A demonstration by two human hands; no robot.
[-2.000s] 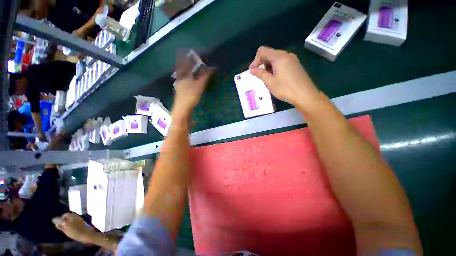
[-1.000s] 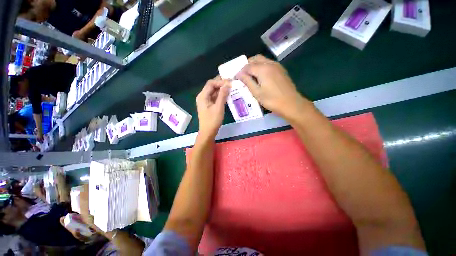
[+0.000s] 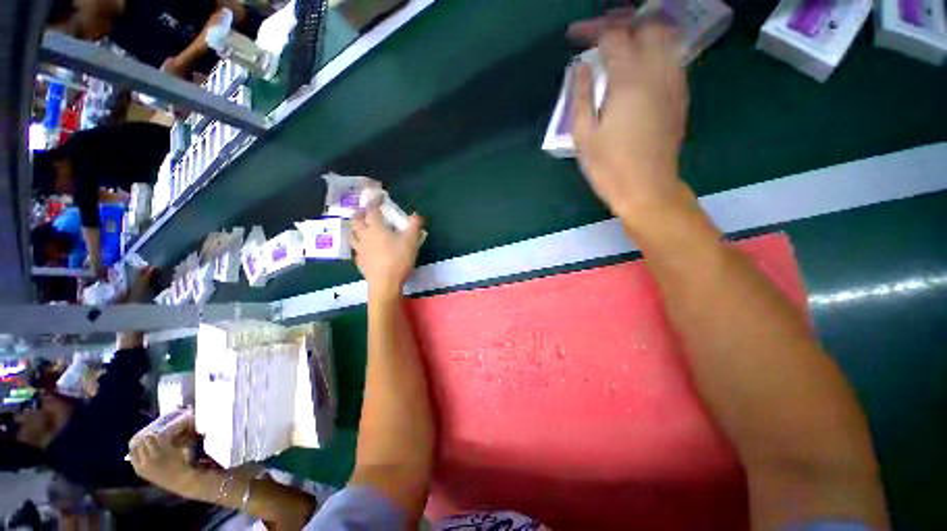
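My left hand (image 3: 385, 247) has its fingers around a small white retail box (image 3: 394, 214) on the green belt, partly hiding it. An open box (image 3: 347, 195) with its flap up lies just behind it. My right hand (image 3: 636, 116) is blurred, over another white retail box (image 3: 562, 116) farther out on the belt. The thumb overlaps that box and the fingers are extended. Its top end is hidden, so I cannot tell if the hand grips it.
More printed boxes stand at left (image 3: 325, 240) and upper right (image 3: 815, 31). A pale metal rail (image 3: 472, 266) edges the belt. A red foam mat (image 3: 582, 384) lies under my forearms. A stack of white cartons (image 3: 244, 399) stands at left. Other workers' hands (image 3: 166, 456) show at left.
My hands have parted. The right hand moved up and away to the right with the box, now without its lid standing up. The left hand moved left onto another box. Boxes shifted right.
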